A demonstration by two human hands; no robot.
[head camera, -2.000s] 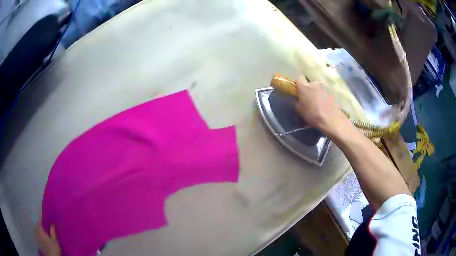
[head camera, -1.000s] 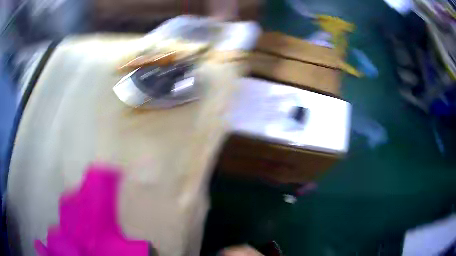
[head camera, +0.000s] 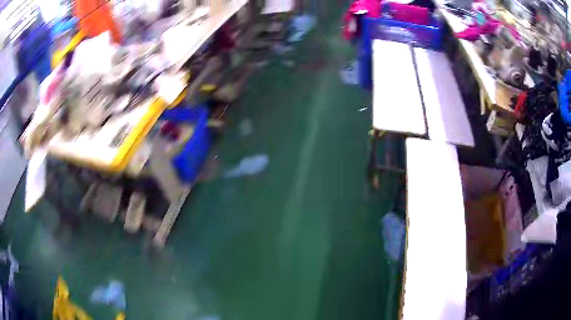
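Neither of my hands is in the picture. The view is blurred and shows an aisle of green floor (head camera: pixel 300 187). Nearest in front at the right is a long white board (head camera: pixel 435 231), low and narrow. Beyond it stand two more white boards (head camera: pixel 397 87) side by side on a frame. The ironing table, the iron and the magenta panel are out of view.
A cluttered table with a yellow edge (head camera: pixel 141 134) stands at left, a blue crate (head camera: pixel 193 144) beside it. Another blue crate (head camera: pixel 401 32) holds magenta fabric at the far end. Pale scraps (head camera: pixel 248 165) lie on the floor. A workbench and dark items line the right.
The view has swung away from the ironing table to the aisle. The magenta panel, the iron and my hands have left the picture; my right hand was on the iron two seconds ago.
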